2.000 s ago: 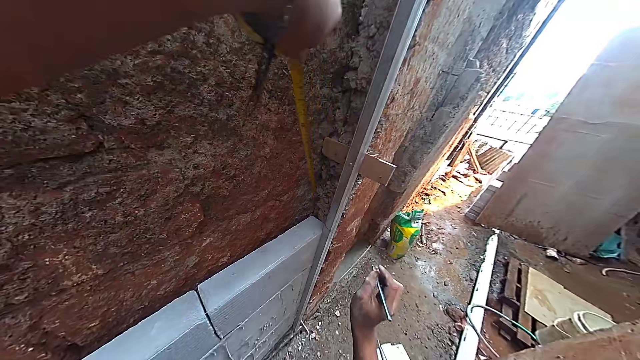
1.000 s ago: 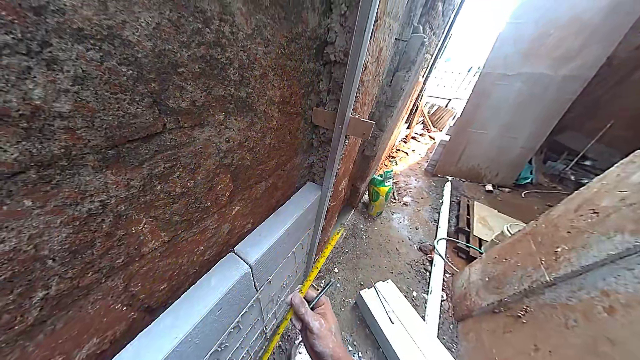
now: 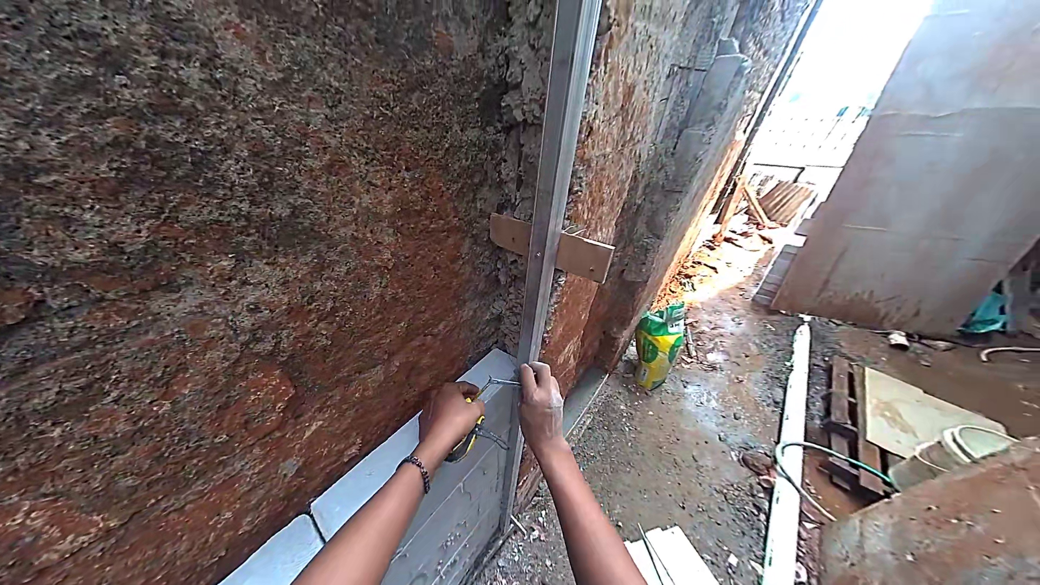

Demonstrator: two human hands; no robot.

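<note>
My left hand (image 3: 449,416), with a dark beaded bracelet at its wrist, holds a yellow-and-black tape measure (image 3: 466,443) above the top of the grey block wall (image 3: 455,496). My right hand (image 3: 541,402) is closed at the upright metal profile (image 3: 546,187), its fingers at the profile's front edge just above the block top. A thin metal rod or pencil-like tool (image 3: 504,381) runs between the two hands; which hand grips it is hard to tell. Above them a small wooden board (image 3: 581,256) crosses the profile.
A rough stone and earth wall (image 3: 244,203) rises at the left. On the muddy floor at the right are a green and yellow bag (image 3: 659,345), a long white pipe (image 3: 788,463), a wooden pallet (image 3: 845,422), a bucket (image 3: 934,463) and a hose. White boards (image 3: 674,556) lie low in front.
Both hands are now together at the metal profile. One second ago one hand was low beside the blocks at a long extended yellow tape, which no longer shows stretched out.
</note>
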